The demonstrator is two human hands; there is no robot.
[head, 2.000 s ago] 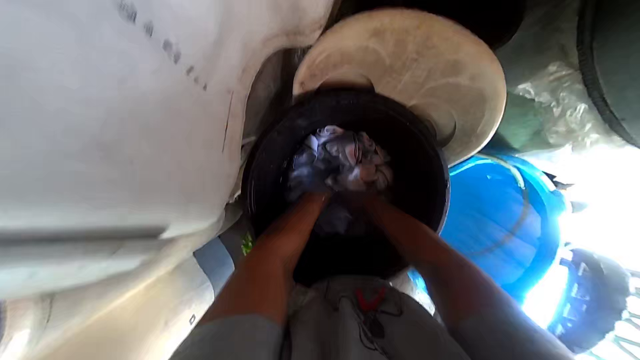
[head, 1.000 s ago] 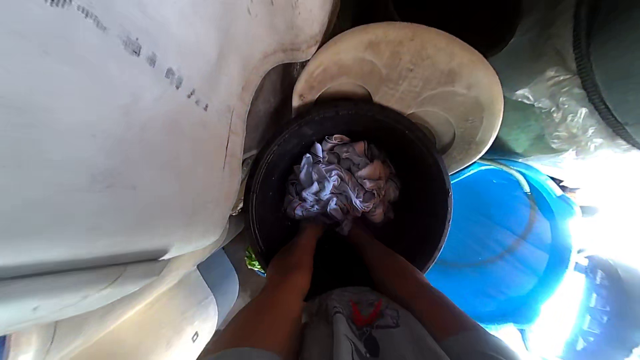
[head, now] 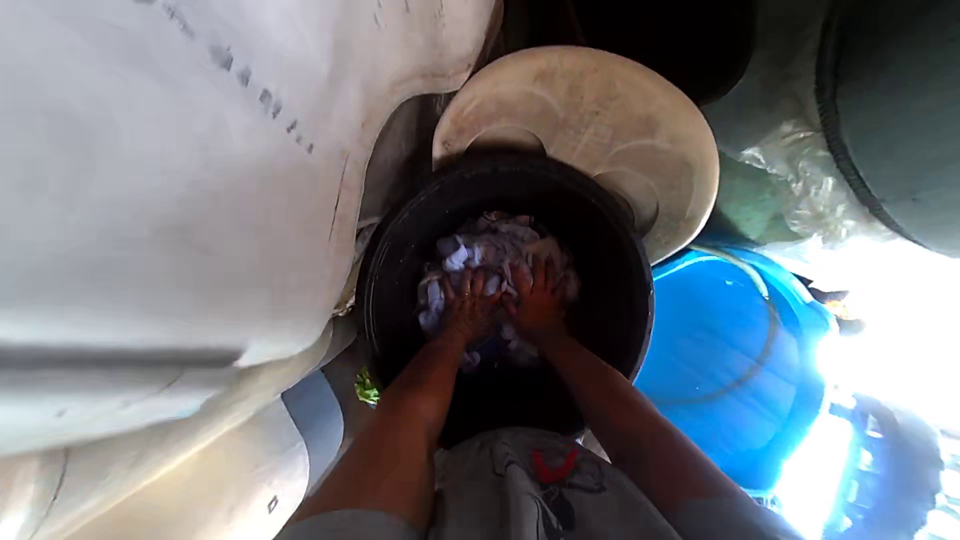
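Both of my hands reach down into a black plastic tub (head: 375, 300) that stands in front of my body. Inside it lies a heap of wet-looking light cloth (head: 491, 244), white, grey and pinkish. My left hand (head: 471, 307) presses on the left part of the heap with its fingers spread. Beside it, my right hand (head: 538, 300) rests flat on the right part, fingers also spread. Neither hand is closed around the cloth. The bottom of the tub is dark and its contents below the heap are hidden.
A beige round lid (head: 600, 105) leans behind the tub. At the right stands a blue plastic tub (head: 727, 345) with a hose (head: 769, 337) in it. A large whitish plastic container (head: 187, 202) fills the left side. Clear plastic sheeting (head: 802, 172) lies near a dark barrel (head: 900, 112).
A second ago my hands were sunk out of sight at the near edge of the cloth heap. Now they lie on top of it, farther from my body, with the fingers visible.
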